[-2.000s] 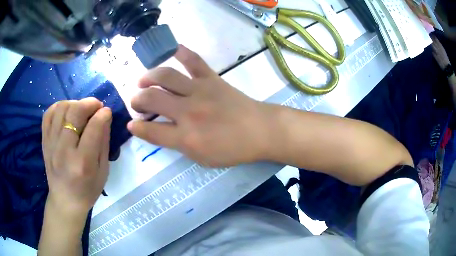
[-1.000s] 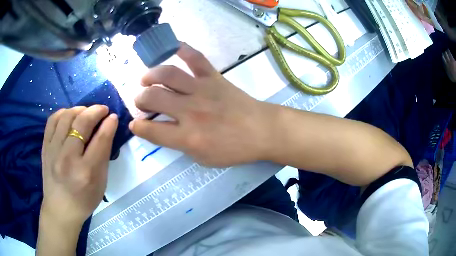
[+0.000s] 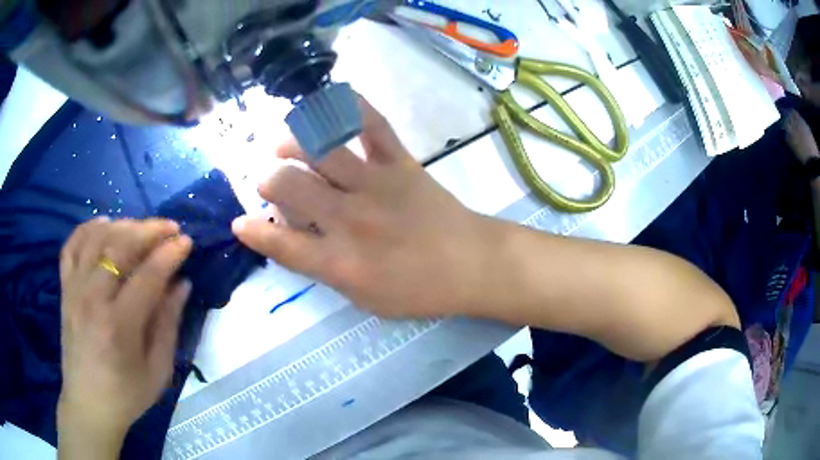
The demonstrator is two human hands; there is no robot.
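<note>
Navy fabric with white specks lies on the machine bed at the left and runs down past my left hand. My left hand, with a gold ring, has thumb and forefinger pinched together at the fabric's edge. My right hand lies beside the fabric's right edge, fingers bent and apart, forefinger behind the grey ribbed knob. The sewing machine head is at the top left. Lamp glare and my fingers hide the needle area.
Gold-handled shears lie right of the machine, with blue and orange snips by their blades. A printed ruler runs along the near table edge. White papers are at the upper right. Part of another person's arm shows at the far right.
The view has shifted, so the machine head, knob and shears sit lower and further right. My left hand is lower and slightly left, and more fabric shows between my hands.
</note>
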